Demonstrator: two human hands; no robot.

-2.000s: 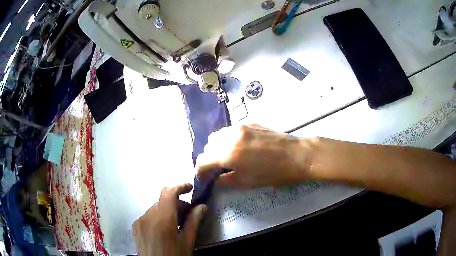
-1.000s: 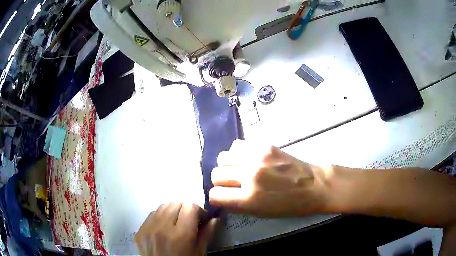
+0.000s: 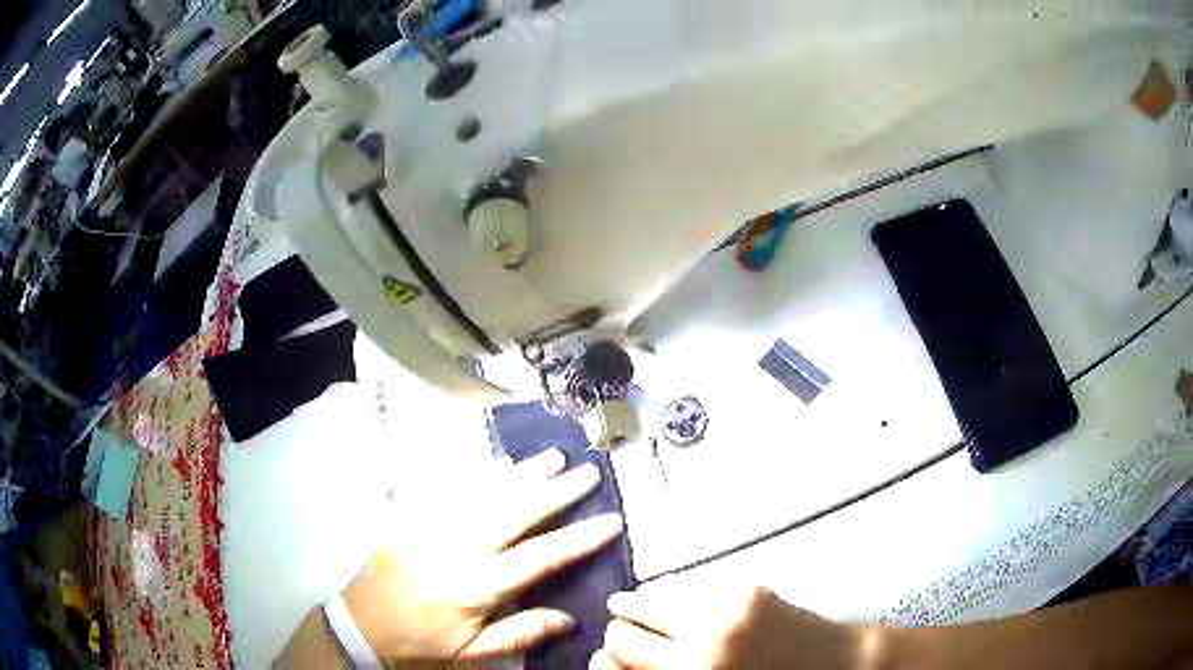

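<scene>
A dark navy fabric piece [image 3: 598,550] lies on the white sewing machine bed, its far end by the presser foot under the machine head [image 3: 605,393]. My left hand [image 3: 491,569] lies flat on the fabric with fingers spread, fingertips a little short of the needle area. My right hand [image 3: 713,635] is at the fabric's right edge near the bottom of the picture, fingers curled, with the edge at its fingertips. Glare washes out part of both hands, and the fabric's near end is hidden or cut off.
A black phone [image 3: 977,334] lies at right. A grey rectangle [image 3: 795,370] and a round metal disc [image 3: 684,420] lie right of the foot. Teal-orange snips [image 3: 764,241] lie behind. Black cut pieces [image 3: 281,380] lie at left beside the red-printed cover [image 3: 164,524].
The view has tilted up, showing more of the machine. My left hand has gone from the fabric's near end to lie spread on it nearer the needle. My right hand is farther from the needle.
</scene>
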